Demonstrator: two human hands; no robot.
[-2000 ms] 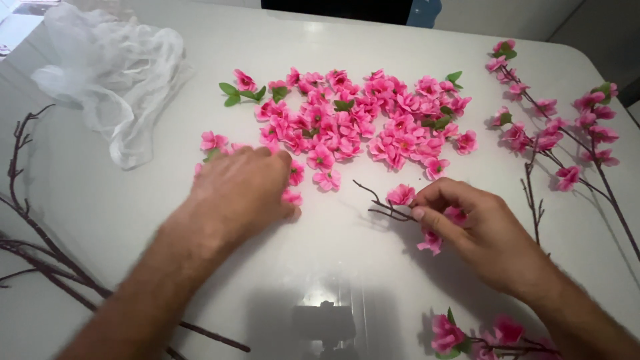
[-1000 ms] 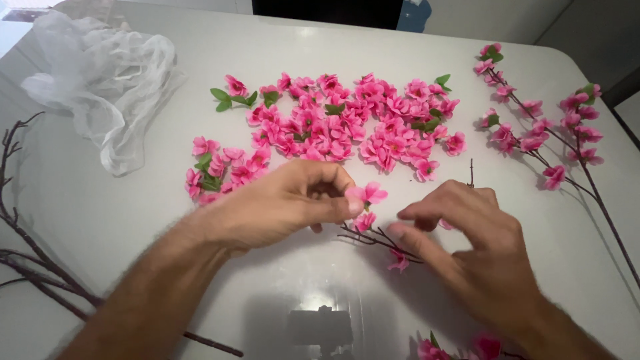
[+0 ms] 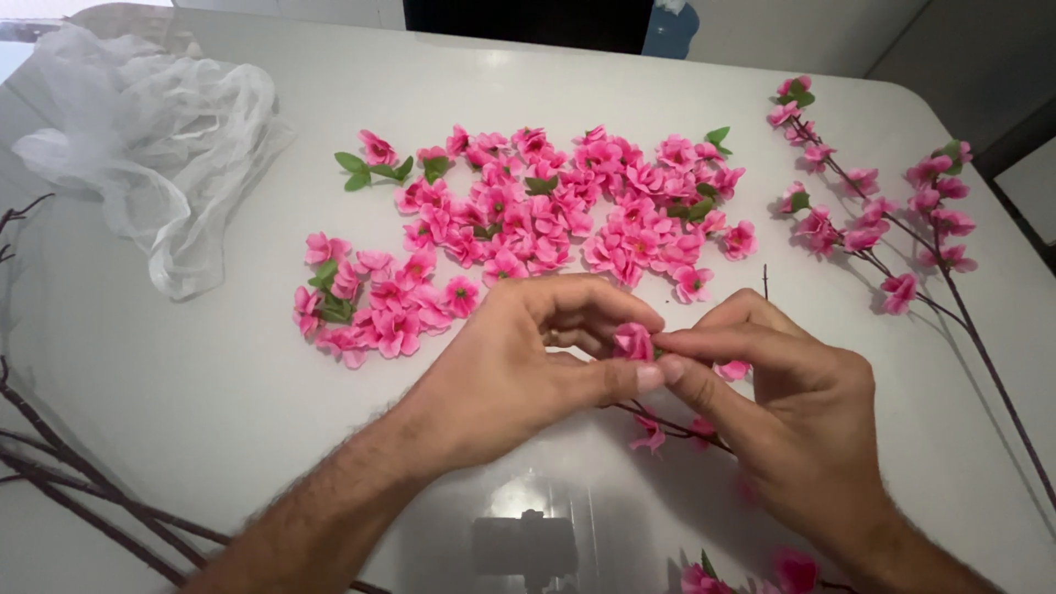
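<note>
My left hand (image 3: 528, 363) pinches a pink artificial blossom (image 3: 634, 341) between thumb and fingers. The fingertips of my right hand (image 3: 775, 396) meet it at the flower's green base; whether they also hold a twig tip is hidden. Below and partly behind my hands runs a thin brown artificial branch (image 3: 681, 431) with a few pink blossoms. Just beyond my hands lies a large spread of loose pink blossoms (image 3: 511, 214) with some green leaves. A smaller cluster of blossoms (image 3: 396, 318) lies beside my left hand.
White sheer fabric (image 3: 190, 157) is bunched at the far left. Bare brown branches (image 3: 82, 470) lie along the left side. A flowered branch (image 3: 949, 280) stretches along the right of the white table (image 3: 330, 462). More pink blossoms (image 3: 705, 582) show at the bottom edge.
My left hand has come from the blossom cluster at the left to meet my right hand, bringing a blossom. My right fingers have moved in to the blossom's base.
</note>
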